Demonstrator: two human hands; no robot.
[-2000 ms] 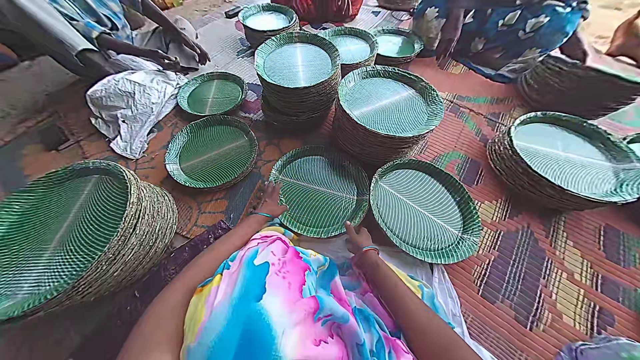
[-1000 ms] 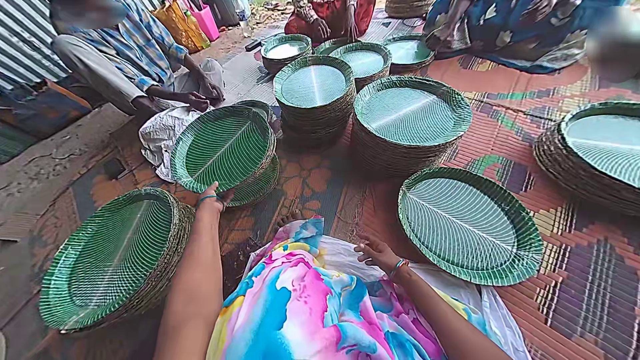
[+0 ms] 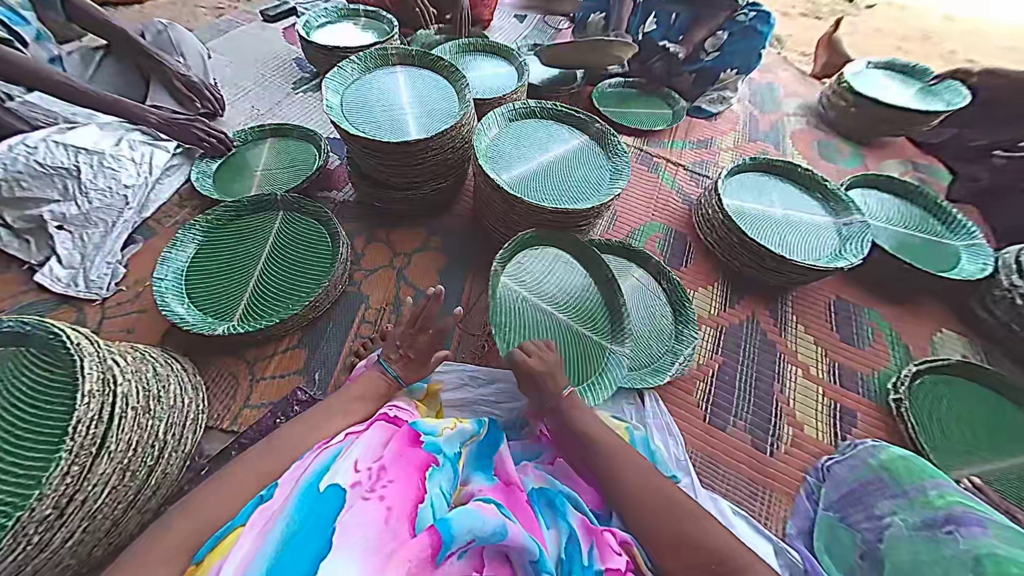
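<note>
My right hand [image 3: 540, 374] grips the near edge of a round green leaf-patterned plate [image 3: 560, 312], which is tilted up over a second plate [image 3: 652, 312] lying to its right. My left hand [image 3: 420, 340] is spread with its palm up and holds nothing, left of the tilted plate. Beyond my left hand lies a low stack of green plates [image 3: 252, 264]. A tall stack of like plates [image 3: 552, 156] stands just past the plate in my right hand. Bright patterned cloth [image 3: 448, 488] covers my lap.
More plate stacks stand at the lower left [image 3: 144, 432], upper middle [image 3: 398, 96] and right [image 3: 780, 212]. A person's hands [image 3: 196, 112] are near a plate [image 3: 264, 164] and a white cloth [image 3: 88, 192] at the left. Several people sit around the woven mat [image 3: 744, 352].
My left hand has let go of the plate it gripped over the left stack and come back toward my lap. My right hand, empty one second ago, has taken hold of a plate.
</note>
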